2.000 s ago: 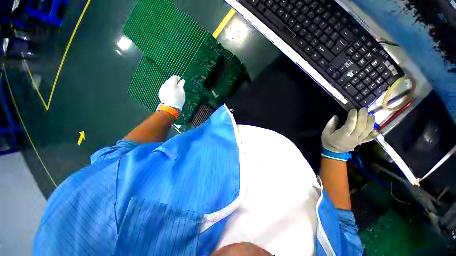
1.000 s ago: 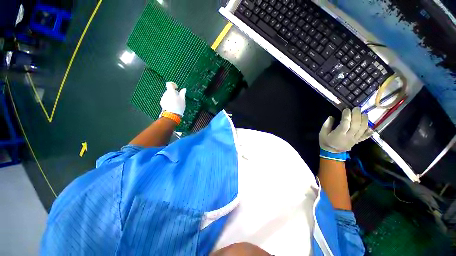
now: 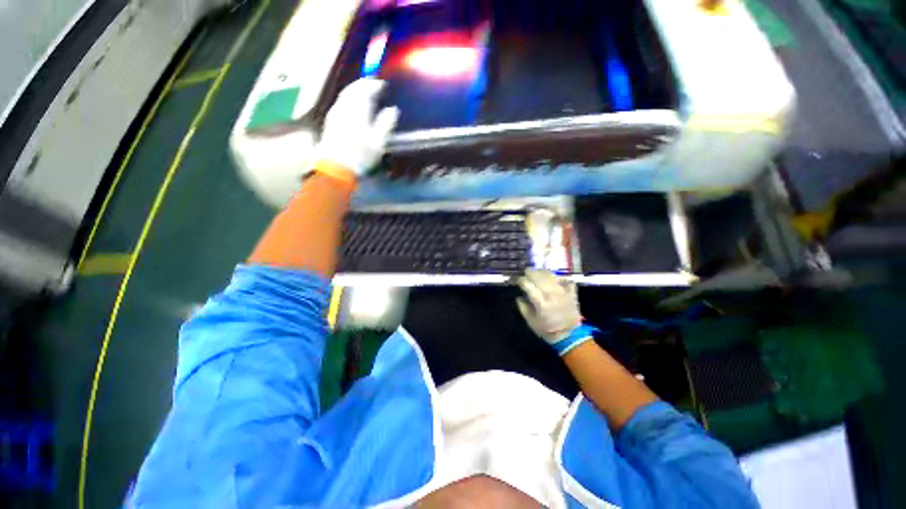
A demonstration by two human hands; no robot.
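Note:
My left hand (image 3: 356, 127), in a white glove with an orange wrist band, is at the left front corner of the white machine (image 3: 735, 94), by its dark opening. It is blurred; its fingers look apart and I see nothing in it. My right hand (image 3: 549, 303), gloved with a blue wrist band, rests at the front edge of the keyboard tray (image 3: 427, 279), by the right end of the black keyboard (image 3: 432, 242). I see nothing held in it.
Red, white and blue lights (image 3: 442, 60) glow in the opening. A black mouse (image 3: 622, 233) sits right of the keyboard. Thin items and a pale round item (image 3: 543, 237) lie between them. Green ribbed racks (image 3: 730, 378) stand low right, near a white sheet (image 3: 810, 469).
The view has turned up to the machine. My left hand has moved from the green racks at the left to the machine's left front corner. My right hand stays by the tray edge.

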